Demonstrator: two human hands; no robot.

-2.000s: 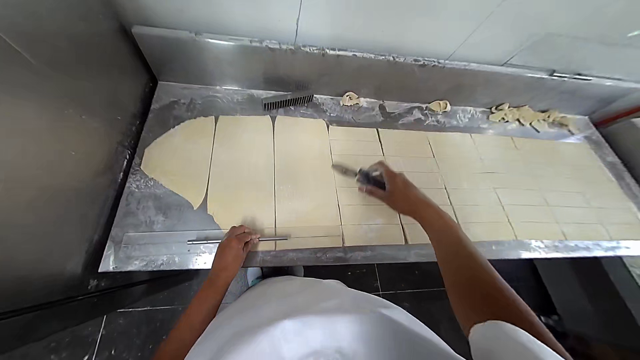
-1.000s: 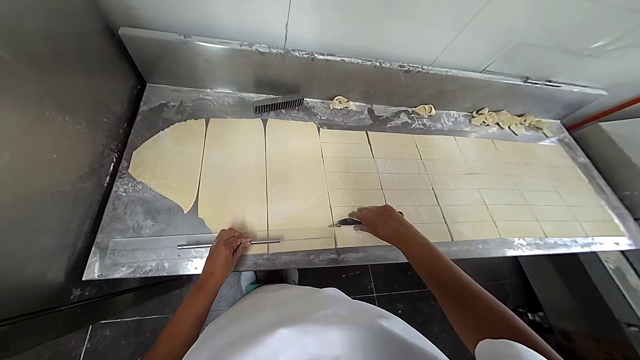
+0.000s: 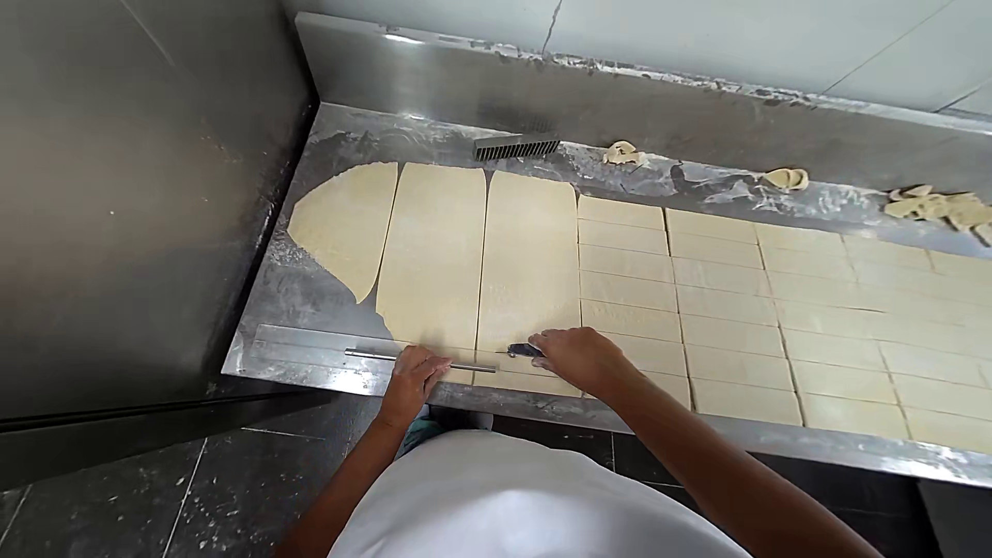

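Note:
My left hand [image 3: 418,373] grips the metal rod handle [image 3: 364,354] of a long clear straightedge [image 3: 310,341], which lies along the near edge over the dough. My right hand [image 3: 577,356] is closed on a small dark-handled cutter [image 3: 525,350], low over the third dough panel [image 3: 531,256]. To its left lie a second long panel [image 3: 432,256] and a rounded end piece [image 3: 349,225]. Right of the third panel, the sheet is cut into rows of small rectangles [image 3: 728,302]. The cutter's tip is too small to make out.
A comb-like metal tool [image 3: 516,147] lies behind the dough. Dough scraps [image 3: 622,153] sit farther right, with a larger scrap pile [image 3: 938,208] near the right edge. A raised metal backsplash [image 3: 659,108] bounds the steel worktable [image 3: 302,294], and a metal panel [image 3: 139,194] stands at left.
My right hand has moved from over the small rectangles toward the near edge, then left onto the third panel with the cutter. My left hand stays on the straightedge's handle.

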